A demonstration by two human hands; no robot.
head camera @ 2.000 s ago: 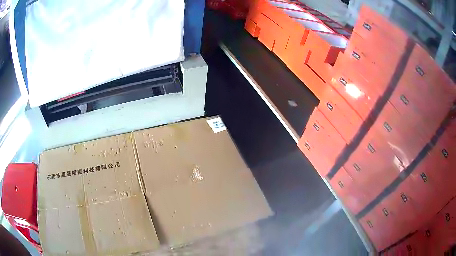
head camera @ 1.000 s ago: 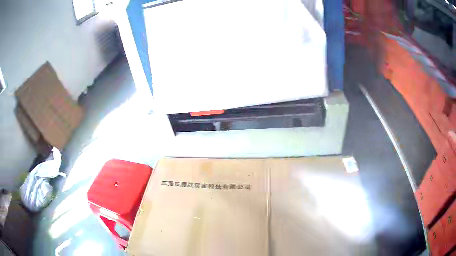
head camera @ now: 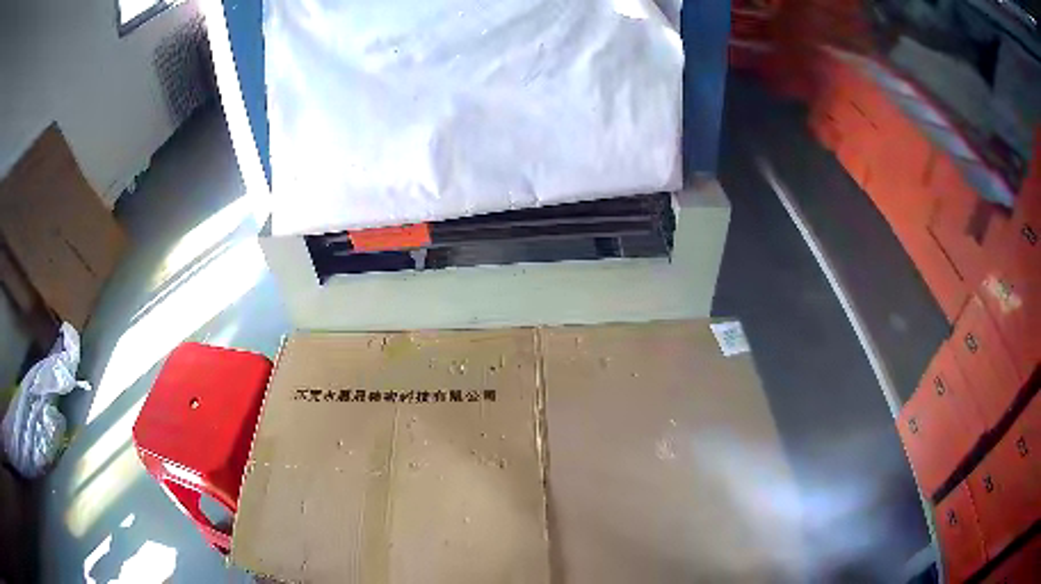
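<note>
The flattened cardboard sheet [head camera: 457,456] lies in front of the machine outlet [head camera: 491,285], with black print at its left, a centre crease and a white sticker at its far right corner. No box lies on it. An orange box [head camera: 389,237] shows in the left part of the dark outlet slot, under the white cloth cover [head camera: 474,114]; its upper part is hidden. Neither of my hands is in view.
A red stool [head camera: 206,399] stands left of the cardboard. Orange box stacks [head camera: 959,399] stand at the right on a dark bench [head camera: 845,205] with a metal edge. Brown cardboard [head camera: 63,228] leans at the left wall near a white bag [head camera: 40,405].
The view has swung left, then slightly back. More of the orange box shows in the slot than before. The cardboard stays bare.
</note>
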